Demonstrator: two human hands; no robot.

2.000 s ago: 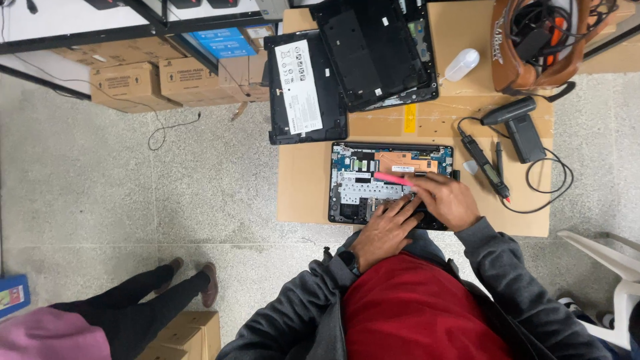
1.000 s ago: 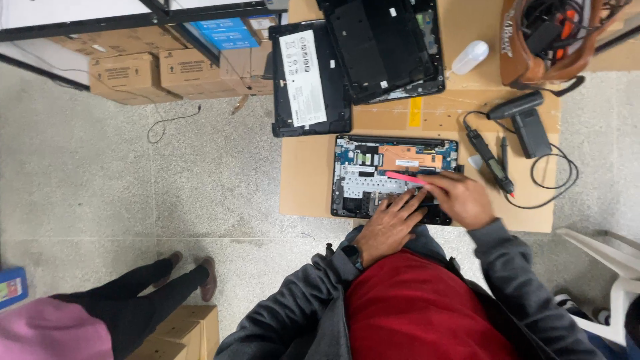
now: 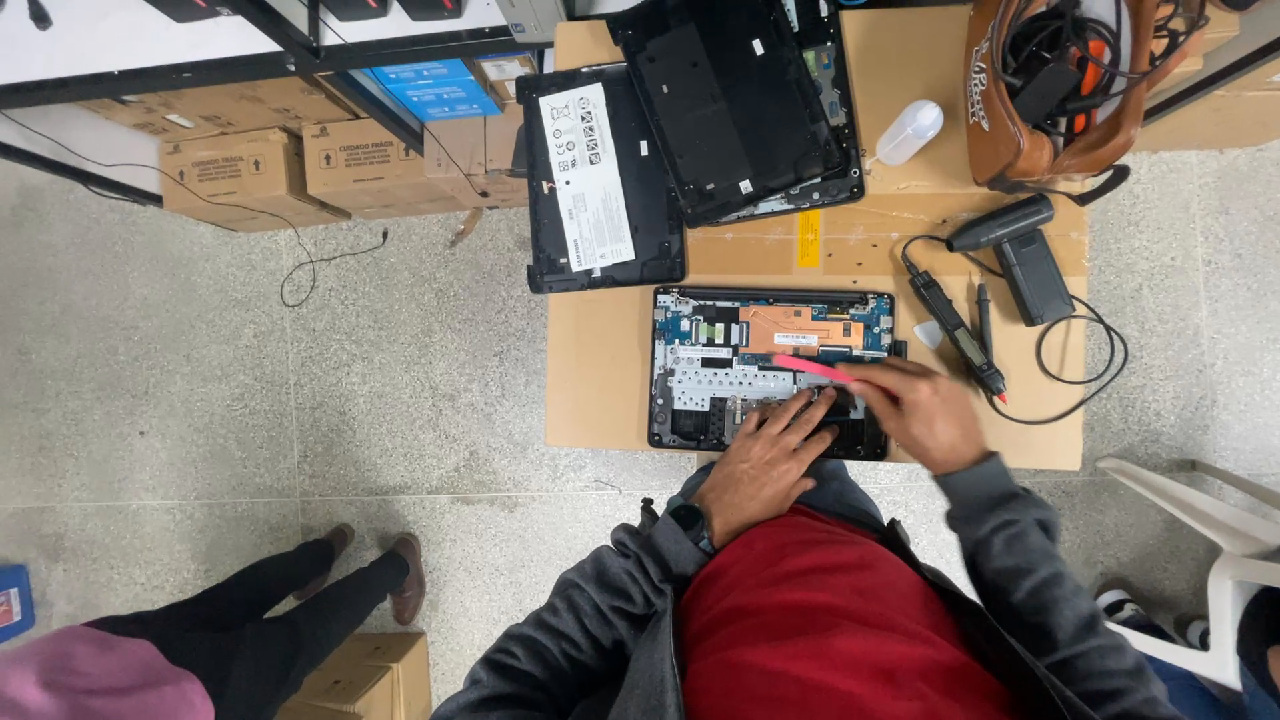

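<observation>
An opened laptop base (image 3: 730, 380) lies on a cardboard surface (image 3: 600, 400) in front of me, its circuit board and copper-coloured shield (image 3: 775, 328) exposed. My left hand (image 3: 765, 455) rests with spread fingers on the laptop's near edge and holds nothing I can see. My right hand (image 3: 925, 410) grips a pink handled tool, perhaps a brush (image 3: 815, 368), whose far end is over the board just below the shield. Whether that end touches the board, I cannot tell. Right of the laptop lie a pen-shaped electric tool with a cable (image 3: 955, 330) and a thin dark tool (image 3: 984, 320).
Behind the laptop lie a black cover with a white label (image 3: 650, 200) and stacked black laptop parts (image 3: 740, 110). A clear plastic bottle (image 3: 910, 132), a black cordless tool (image 3: 1020, 260) and a brown bag of cables (image 3: 1050, 150) are at right. A person (image 3: 250, 610) stands at lower left; a white chair (image 3: 1220, 560) is right.
The pink tool's tip has shifted slightly over the board, with my right hand still holding it. My left hand has stayed on the laptop's near edge.
</observation>
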